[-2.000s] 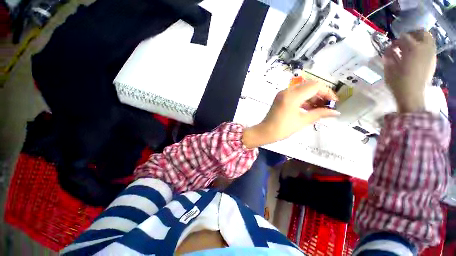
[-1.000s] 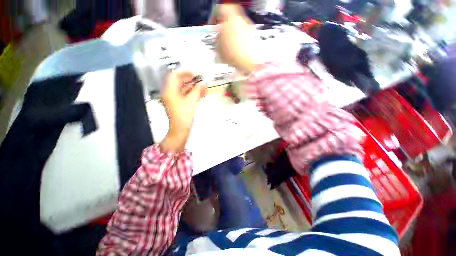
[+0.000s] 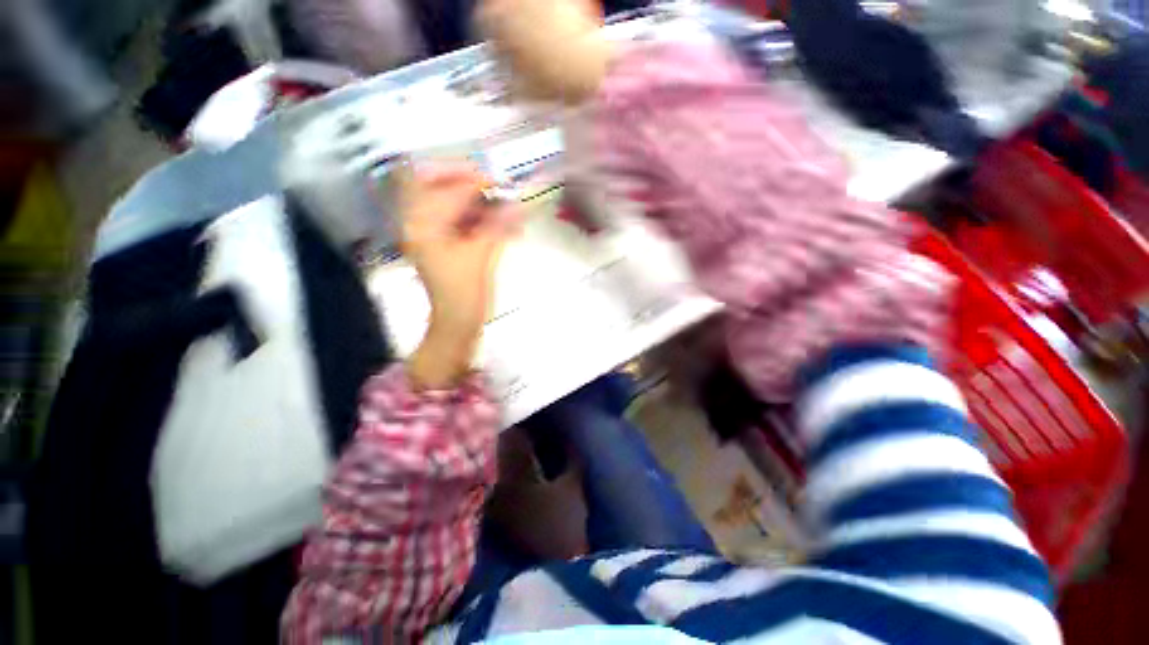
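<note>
The frame is blurred. My left hand [image 3: 451, 239] is raised over the white machine table [image 3: 567, 315], fingers bent together beside the sewing machine; a small dark thing seems to be at the fingertips, too blurred to name. My right hand [image 3: 544, 44] reaches to the far side of the machine at the top edge; its fingers are cut off or hidden. The sewing machine [image 3: 365, 139] lies between and beyond my hands, partly covered by them. A black fabric strip [image 3: 330, 328] lies across the table left of my left hand.
A black fabric piece [image 3: 114, 428] hangs over the table's left end. Red plastic baskets [image 3: 1040, 428] stand at the right. Another dark bundle [image 3: 869, 63] lies at the upper right. My legs are below the table's front edge.
The view has swung to the right since the oldest frame. My right hand has gone from the machine's right end to its far side. My left hand stays raised by the machine, fingers bent.
</note>
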